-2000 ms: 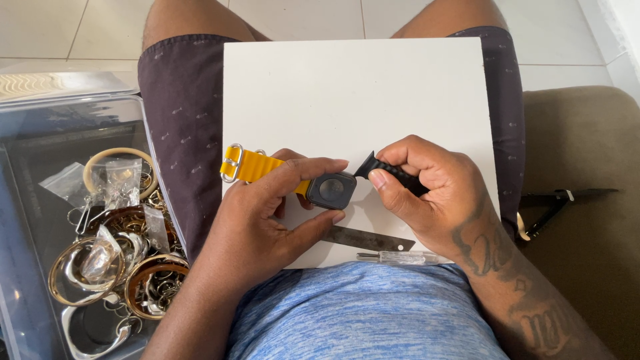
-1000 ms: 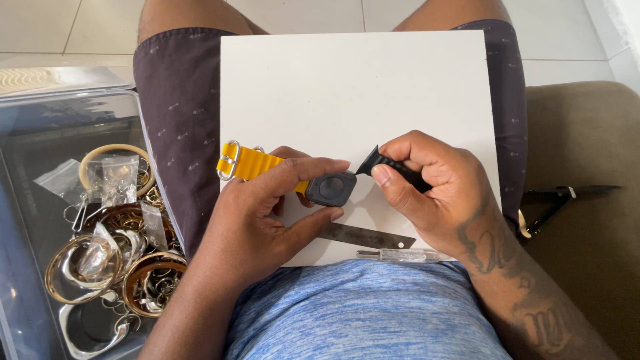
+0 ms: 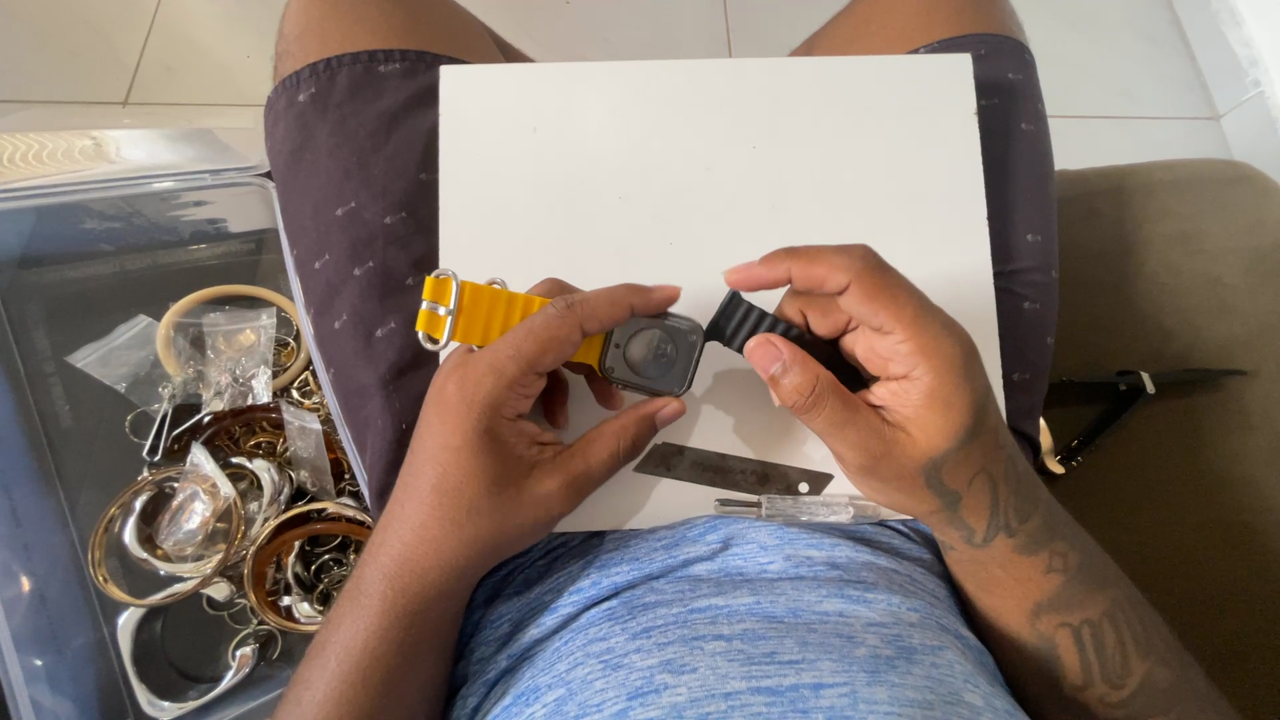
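Observation:
My left hand (image 3: pixel 540 400) grips a dark smartwatch case (image 3: pixel 653 354), its back with the round sensor facing up, between thumb and fingers. A yellow ridged watch strap (image 3: pixel 495 318) with metal loops runs out from the case's left side, partly behind my fingers. In my right hand (image 3: pixel 860 370) is a black ridged watch strap (image 3: pixel 760 328), pinched by the thumb and fingers, its wide end close to the case's right edge. Whether strap and case touch is unclear. Below them on the white board (image 3: pixel 700 160) lie a dark snap-off knife blade (image 3: pixel 733 469) and a small clear-handled screwdriver (image 3: pixel 800 507).
A clear plastic box (image 3: pixel 50 400) at the left holds bangles (image 3: pixel 165 535), other jewellery and small zip bags (image 3: pixel 125 355). On the brown cushioned seat (image 3: pixel 1180 520) at the right lies a black folding object (image 3: pixel 1110 410). The board rests across my thighs.
My right index finger has lifted and stretched out from the black strap's end, which shows more of the ridged strap. My left hand still holds the watch case.

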